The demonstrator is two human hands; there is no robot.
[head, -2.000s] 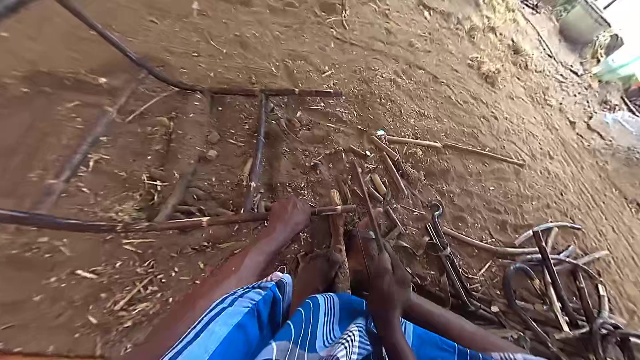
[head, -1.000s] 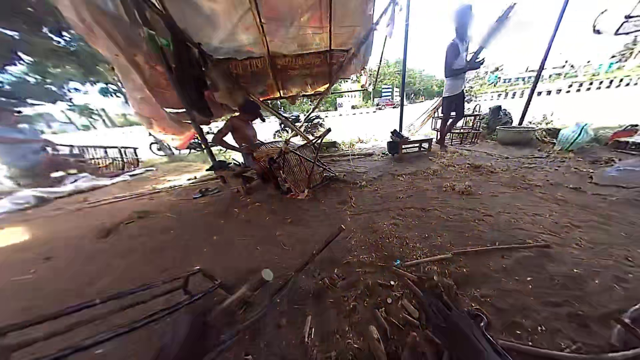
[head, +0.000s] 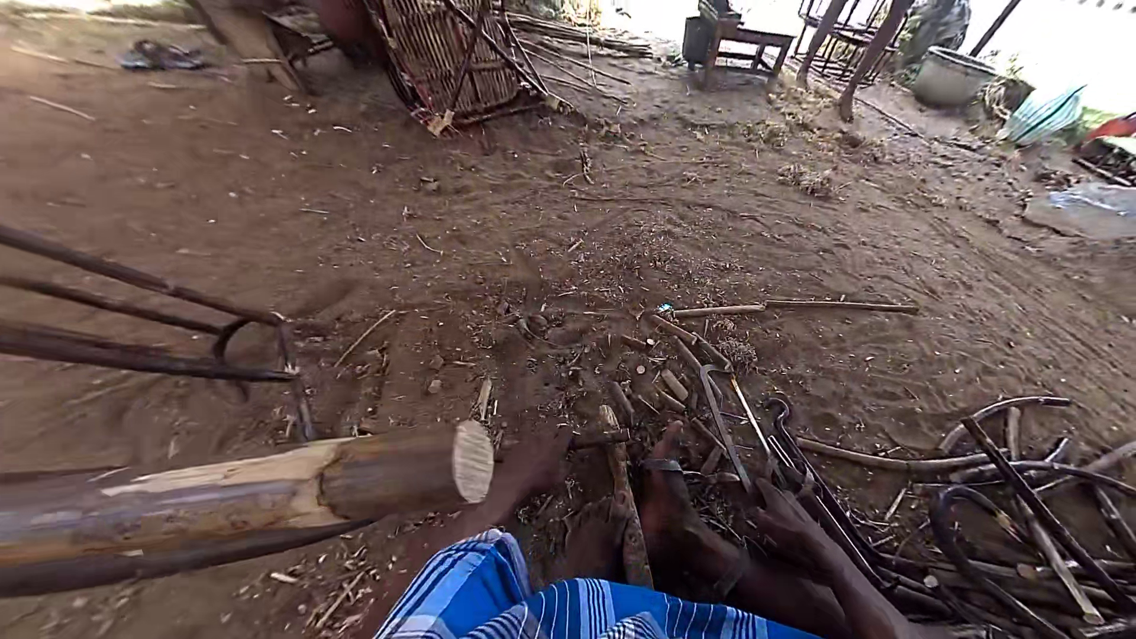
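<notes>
My left hand, blurred, is closed around a dark wooden pole whose end lies against an upright wooden stick between my feet. Close to the camera at left, a thick pole with a pale cut end partly hides my left forearm. My right hand is low at right, closed on the lower end of a thin metal tool with a curved top. Beside it lie dark hooked rods. Both feet are on the soil; the blue checked cloth covers my lap.
Bent sticks are heaped at right. Short cut pieces and a long thin stick lie ahead. A pole frame extends at left. Farther off are a woven panel, a small bench and a basin.
The view tipped up, then down again. The pole frame, flat on the ground two seconds ago, is now raised and turned, with one pole close to the camera.
</notes>
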